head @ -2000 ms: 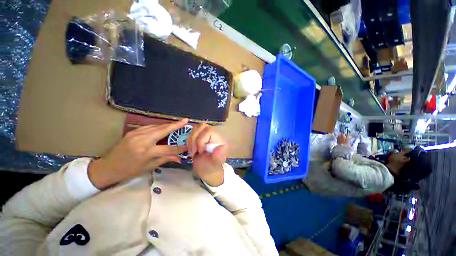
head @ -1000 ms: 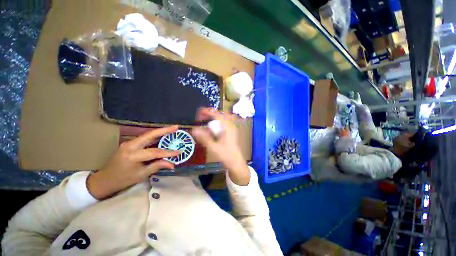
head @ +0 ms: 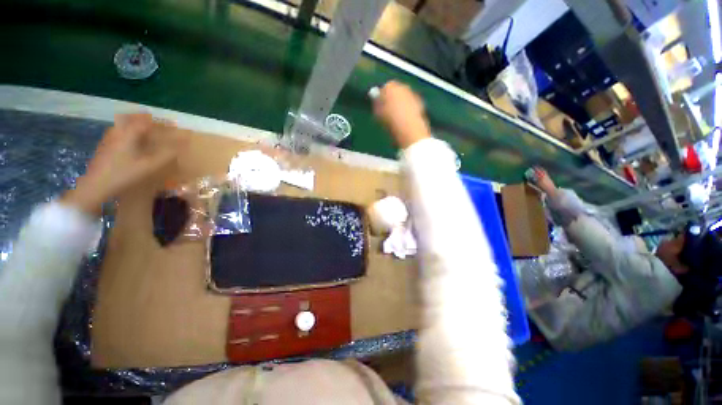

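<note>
My right hand (head: 402, 113) is stretched over the green belt, with the white end of the thin tool (head: 374, 92) showing at its fingers. A pale spoked wheel (head: 338, 126) lies on the near edge of the belt, below and left of that hand. My left hand (head: 133, 158) is blurred above the cardboard's left end; its fingers are unclear. The red-brown board (head: 265, 324) bears a white round knob (head: 305, 320) and no wheel. The black pad (head: 269, 257) holds silver-white bits (head: 340, 224) at its right side.
A clear bag (head: 214, 207) overlaps the pad's left end. A white wad (head: 255, 170), cream pot (head: 389, 213) and wipe (head: 400, 242) surround the pad. My right sleeve partly covers the blue bin (head: 507, 273). Another wheel (head: 136, 61) is on the belt. A person (head: 609, 277) sits right.
Both hands have left the board: the right reached forward over the belt, the left moved up and left. The wheel is off the board. The view has shifted to show more belt.
</note>
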